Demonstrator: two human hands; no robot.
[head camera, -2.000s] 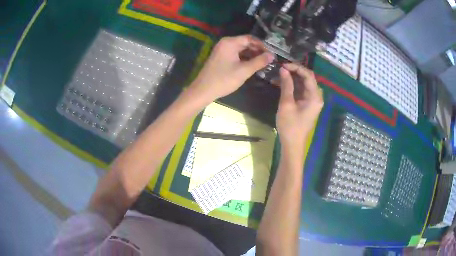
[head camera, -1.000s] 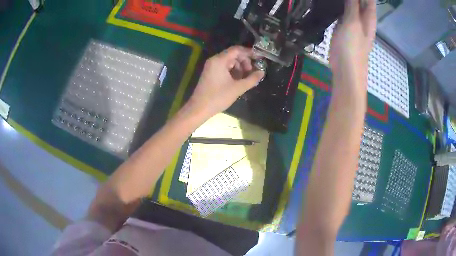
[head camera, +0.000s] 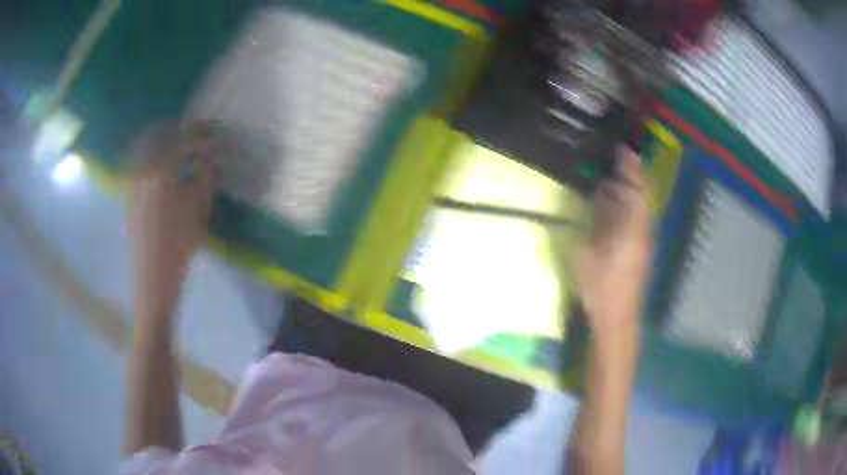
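The frame is strongly blurred. My left hand (head camera: 175, 181) is at the near left corner of the left blister tray (head camera: 316, 102), over its darker parts. Its fingertips are blurred and I cannot tell whether they hold a part. My right hand (head camera: 613, 237) is at the right edge of the yellow paper (head camera: 506, 255), just below the black fixture (head camera: 585, 83). Its fingers point towards the fixture, and I cannot tell whether something is between them. The fixture mechanism is smeared, so its nest cannot be made out.
A dark pen (head camera: 506, 211) lies across the yellow paper. The right blister tray (head camera: 729, 269) stands on the green mat, with a thin blister tray (head camera: 797, 329) beyond it. A white part tray (head camera: 757, 102) is behind right. A red shape (head camera: 692, 23) shows at the fixture top.
My left hand has left the fixture and moved to the left tray. My right hand has come down from the fixture's upper right to beside the paper. The camera view has shifted.
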